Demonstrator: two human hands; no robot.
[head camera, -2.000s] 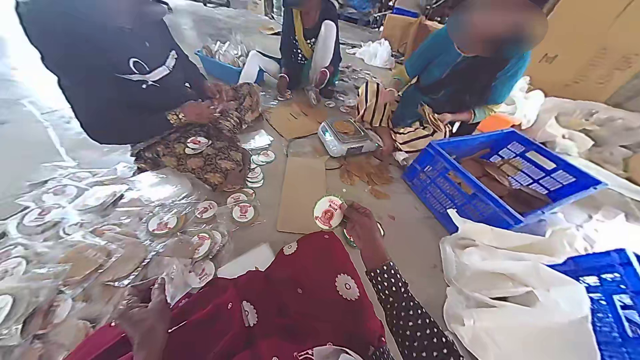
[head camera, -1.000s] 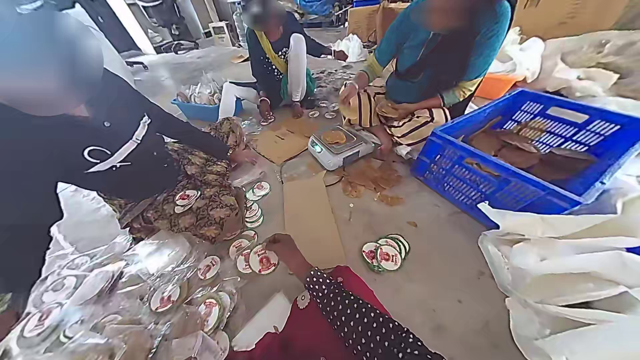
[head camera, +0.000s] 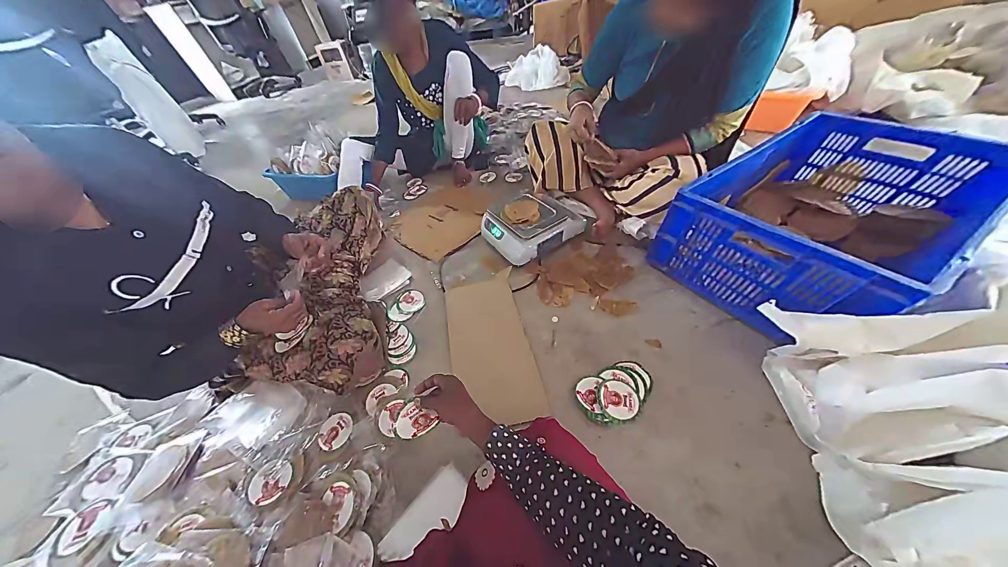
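My right hand, in a dotted black sleeve, reaches over my red garment and pinches the edge of a round printed label. Further round labels lie in a line on the floor beyond it. To the right of the hand, past a cardboard strip, is a small pile of green-edged round labels. Many clear plastic packets with round labels are heaped at lower left. My left hand is not in view.
A person in black sits at left holding labels. Two more people sit beyond. A digital scale bears brown discs, with brown pieces on the floor. A blue crate of brown discs and white sacks are at right.
My right hand, further right and holding labels two seconds ago, is now at the labels near the packets. A small pile of labels now lies on the floor at right. My left hand has left the view.
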